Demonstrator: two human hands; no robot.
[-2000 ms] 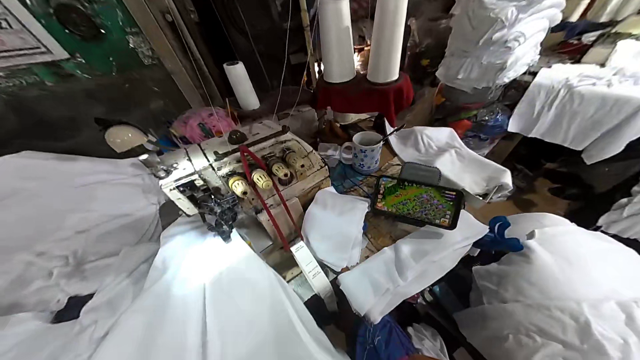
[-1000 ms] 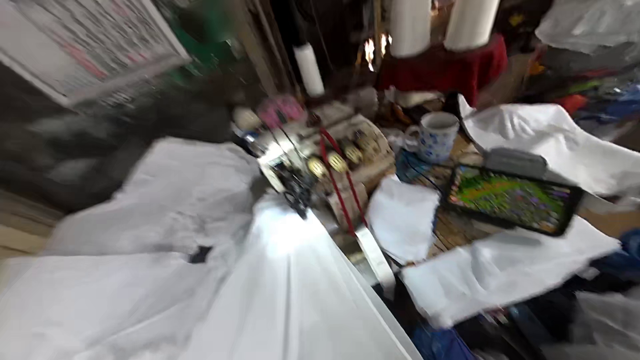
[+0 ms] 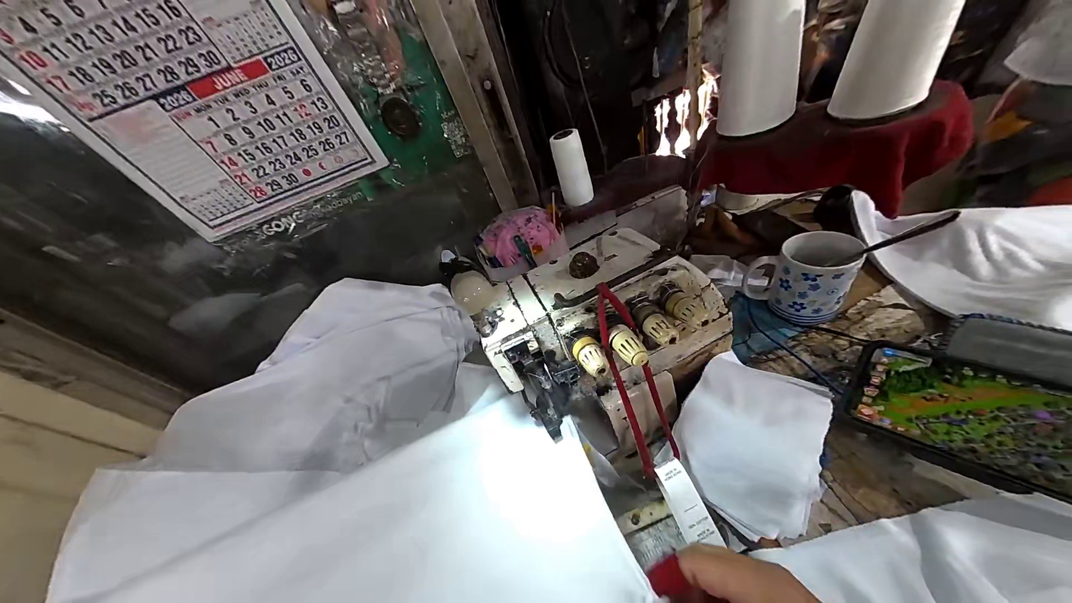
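An overlock sewing machine [image 3: 603, 327] stands at the middle, its lamp lighting white fabric [image 3: 469, 511] that lies under the presser foot [image 3: 548, 410]. My right hand [image 3: 741, 576] enters at the bottom edge, with something red at its fingertips, close to the fabric's right edge; whether it grips the fabric is unclear. A strip of white labels [image 3: 688, 507] hangs on a red cord [image 3: 624, 377] looped over the machine, just above that hand. White fabric pieces [image 3: 754, 444] are stacked right of the machine. My left hand is out of view.
At the right are a floral mug [image 3: 811, 289] with a spoon handle in it and a phone [image 3: 963, 410] showing a game. Thread cones [image 3: 760, 67] stand on red cloth behind. More white cloth [image 3: 368, 368] is heaped left of the machine, below a wall calendar [image 3: 251, 117].
My right hand has come into view at the bottom edge. The view has swung left and closer to the machine, bringing more of the wall calendar into sight.
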